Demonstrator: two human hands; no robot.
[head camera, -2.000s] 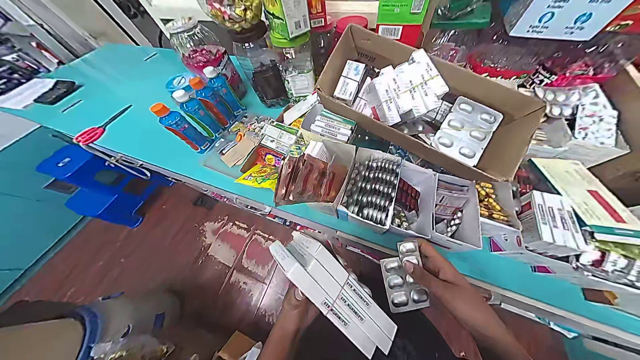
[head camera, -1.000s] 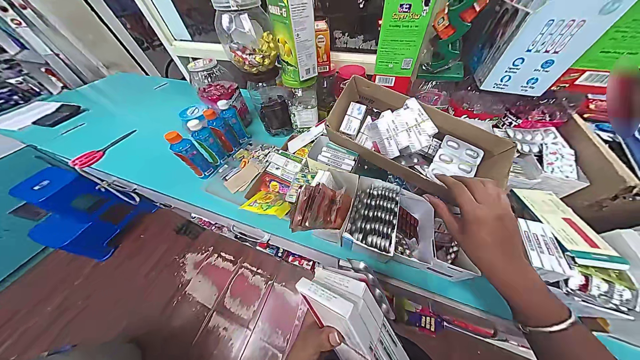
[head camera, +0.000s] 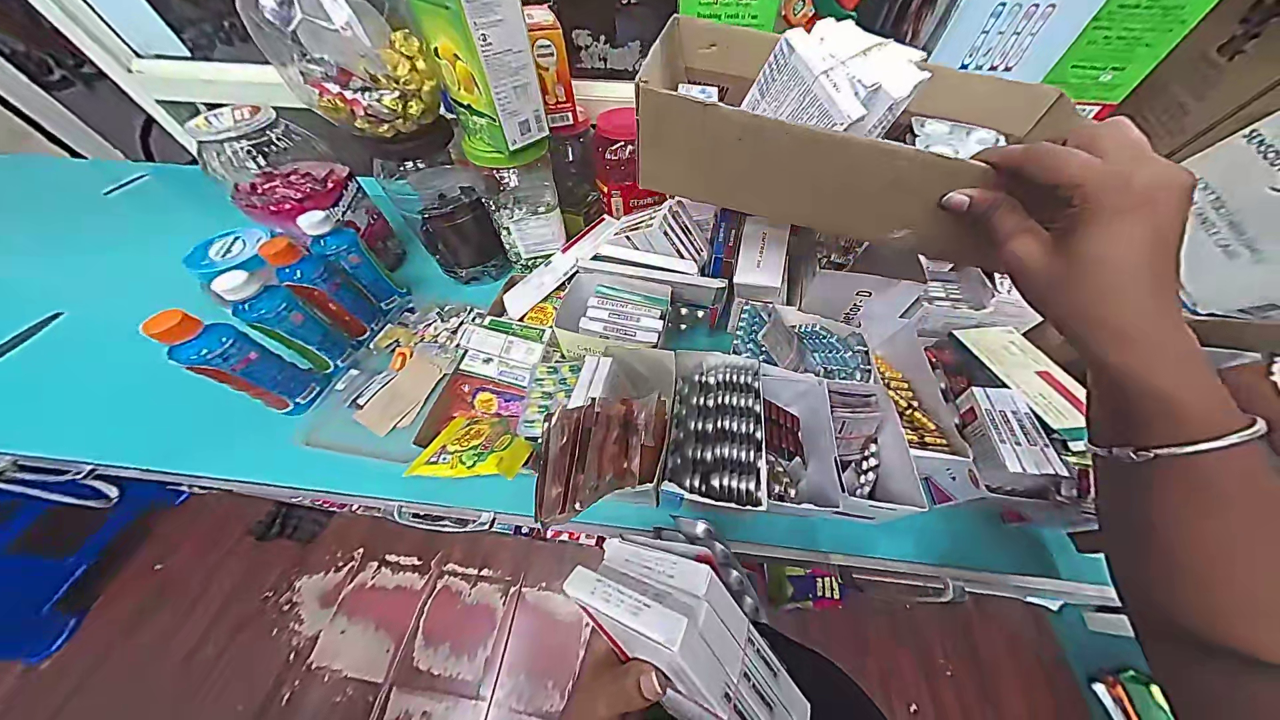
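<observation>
With thumb and fingers, my right hand (head camera: 1080, 210) grips the near rim of a long cardboard box (head camera: 800, 165), raised at a tilt above the boxes behind the front row. Folded white paper leaflets (head camera: 840, 80) and a blister pack (head camera: 955, 137) lie inside it. My left hand (head camera: 620, 685), low in the view, holds several white medicine cartons (head camera: 690, 630) together with silver blister strips (head camera: 715, 555) against their far side. Beyond them, small open boxes hold silver blister strips (head camera: 718, 430), brown strips (head camera: 600, 450) and yellow capsule strips (head camera: 908, 405).
Blue bottles (head camera: 245, 360) with orange and white caps stand left on the turquoise counter (head camera: 90, 390). Behind them are a candy jar (head camera: 350, 70) and other jars. A yellow candy packet (head camera: 470, 448) lies near the front edge. A blue plastic stool (head camera: 50, 560) stands on the floor.
My right hand no longer holds the blister strips seen two seconds ago; it has taken hold of the cardboard box and lifted it, uncovering boxes behind the front row. The view has moved closer.
</observation>
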